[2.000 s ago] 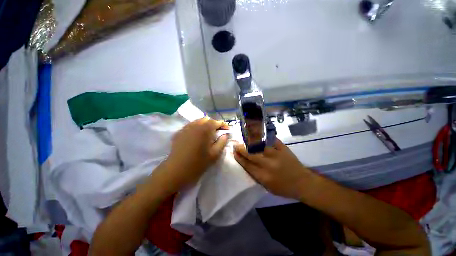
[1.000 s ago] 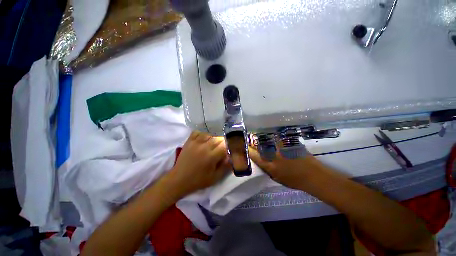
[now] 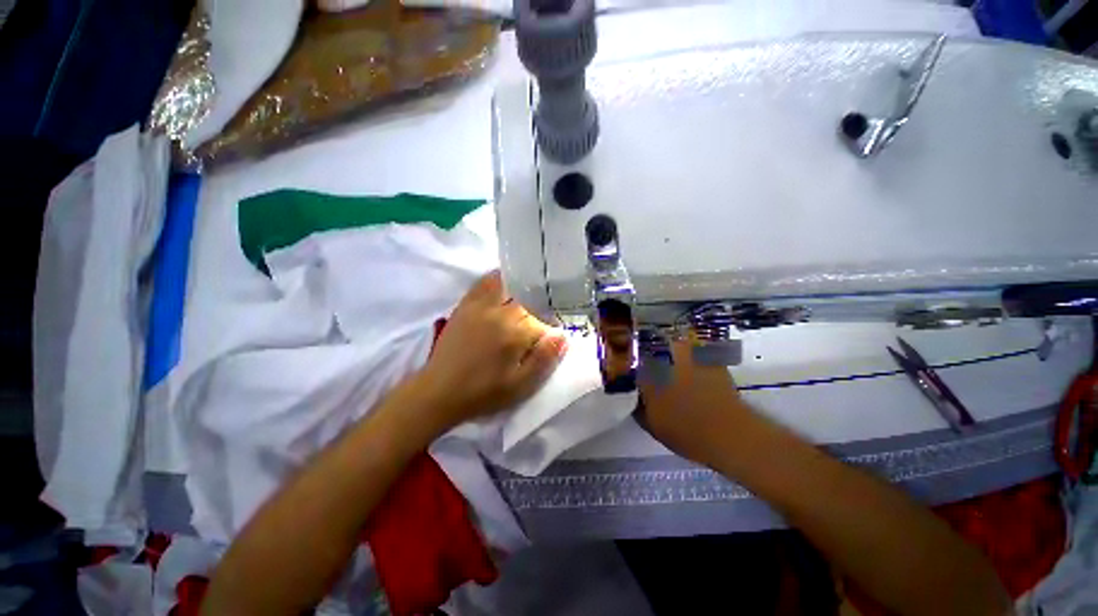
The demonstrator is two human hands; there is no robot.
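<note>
The white garment (image 3: 373, 283) lies bunched on the table left of the sewing machine (image 3: 747, 181), with a green panel (image 3: 349, 211) along its back edge. My left hand (image 3: 494, 355) grips white cloth just left of the needle area, fingers curled. A stiffer white piece (image 3: 560, 421) lies under and in front of it. My right hand (image 3: 686, 391) is right of the chrome guard (image 3: 617, 337), partly under the machine head; its fingertips are hidden, so I cannot tell what it holds. The presser foot and needle are largely hidden behind the guard.
Thread snips (image 3: 933, 383) lie right of the needle. Red-handled scissors (image 3: 1074, 424) hang at the right end. White strips (image 3: 102, 325) and blue tape (image 3: 176, 277) are at the left, a plastic-wrapped brown package (image 3: 361, 78) behind. A printed ruler (image 3: 626, 485) runs along the front edge. Red cloth (image 3: 428, 535) hangs below.
The view has shifted. My right hand has moved away from my left, to the right of the chrome guard and under the head. The white piece in front now shows less than two seconds ago.
</note>
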